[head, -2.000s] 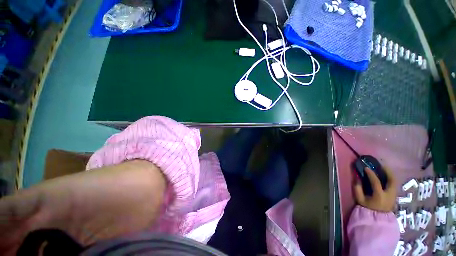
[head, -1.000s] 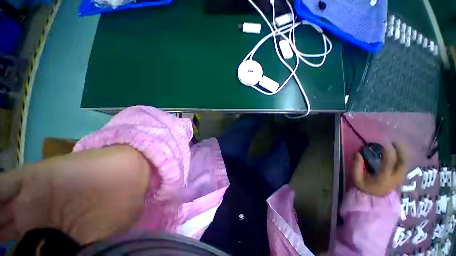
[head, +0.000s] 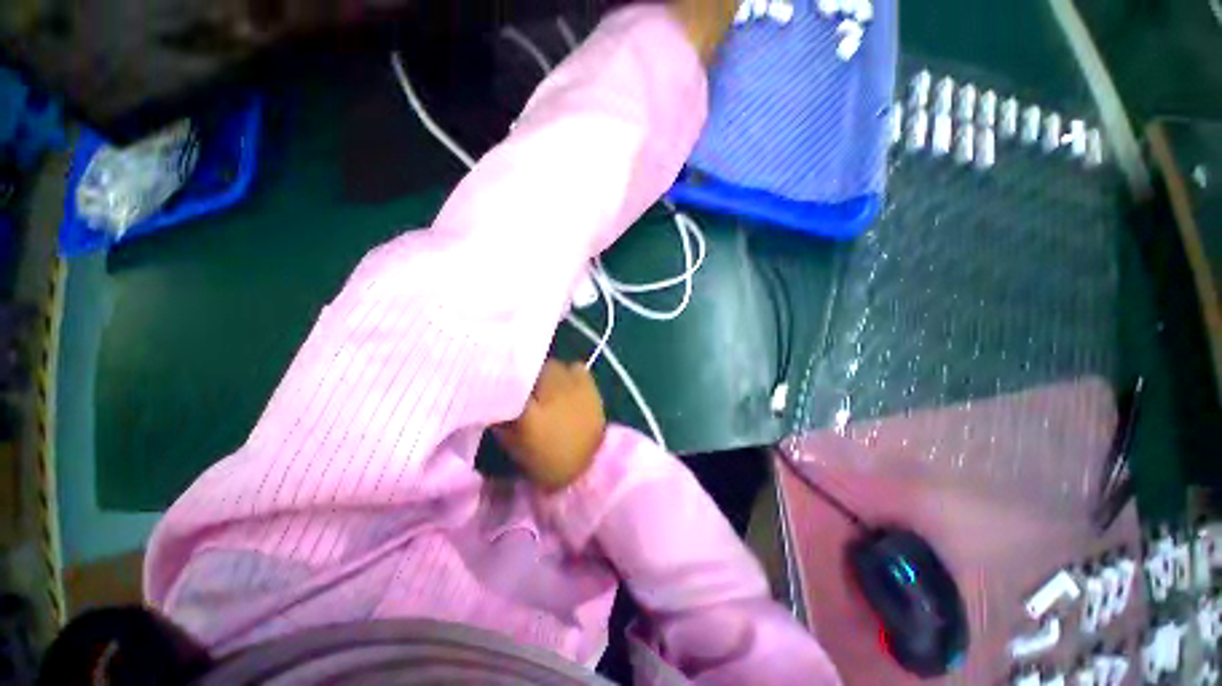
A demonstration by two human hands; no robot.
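My left arm stretches across the bench to the blue tray with a textured liner (head: 797,127). My left hand (head: 705,24) is at the tray's left side, mostly cut off by the top edge, so its grip cannot be seen. My right hand (head: 556,426) is at the bench's front edge, partly under my left sleeve. Its fingers are bent beside a thin white cable (head: 649,312), and what they hold is hidden. The black mouse (head: 911,600) lies untouched on the pink mat (head: 998,436). Several white pieces (head: 848,36) lie in the tray.
A small blue bin (head: 249,168) with clear bags (head: 134,181) is at the back left. A clear ribbed sheet (head: 992,268) lies right of the tray, with white pieces (head: 985,121) along its far edge. Rows of white parts (head: 1110,596) lie on the mat's right.
My right hand has left the mouse and moved left to the bench edge. My left arm has swung from the lower left up to the tray. The view has shifted.
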